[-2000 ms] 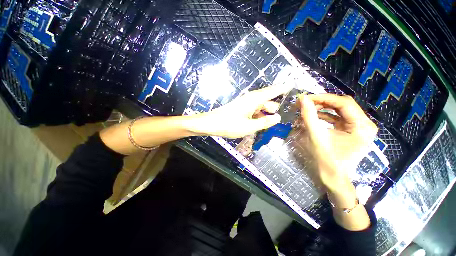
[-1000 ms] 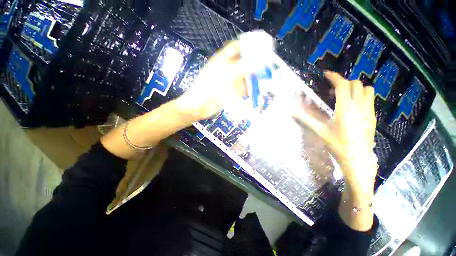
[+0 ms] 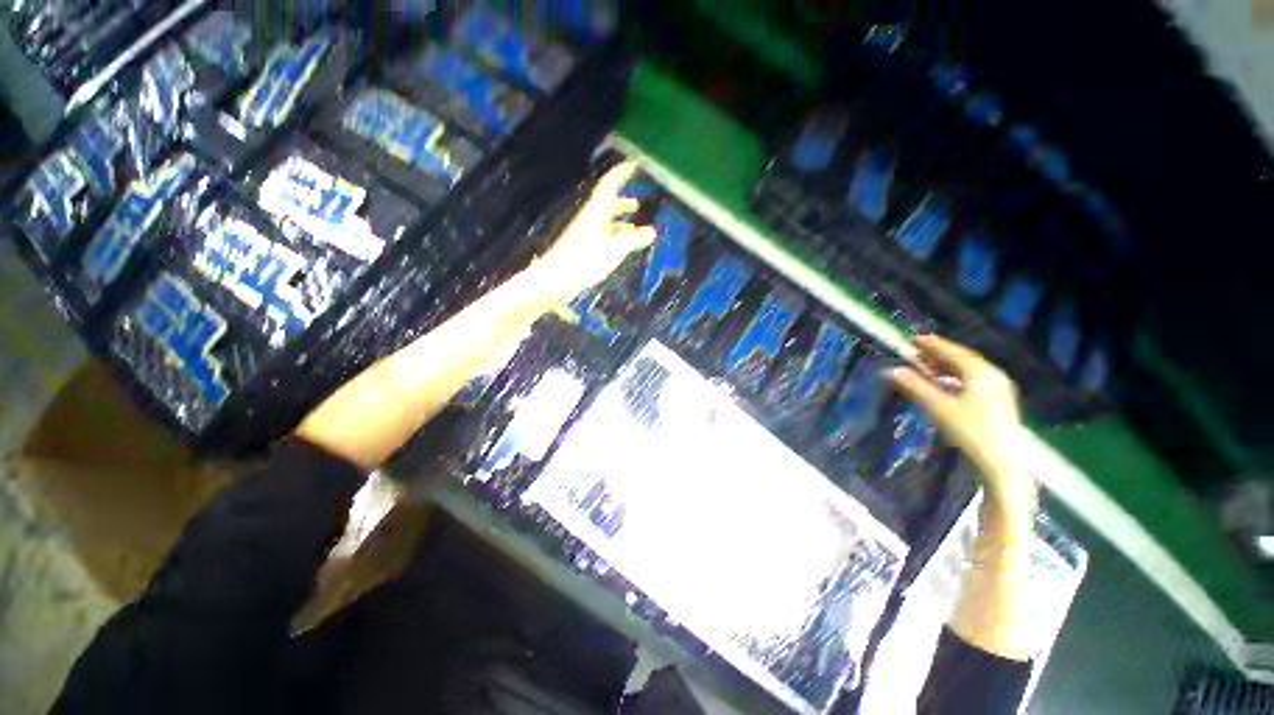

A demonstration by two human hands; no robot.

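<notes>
The black tray (image 3: 789, 273) lies across the middle, with blue circuit boards (image 3: 715, 291) in its far row of pockets. A glossy die-cut sheet (image 3: 727, 517) lies over its near part, mostly white with glare. My left hand (image 3: 594, 240) is at the tray's far left corner, fingers apart, beside the leftmost board of that row. I see nothing held in it. My right hand (image 3: 967, 401) is at the far edge toward the right, fingers bent near the rim. Blur hides whether it grips anything.
A tray stack (image 3: 321, 231) with blue boards stands at left. Another dark tray with blue boards (image 3: 922, 224) lies beyond the green strip (image 3: 685, 119). A second glossy sheet (image 3: 1055, 559) lies at right, partly behind my right forearm. A brown box (image 3: 370, 566) is below the bench edge.
The view has shifted, showing more of the far side and left stack. My hands have moved off the sheet to the tray's far edge. The blue piece seen at my left fingers no longer shows there.
</notes>
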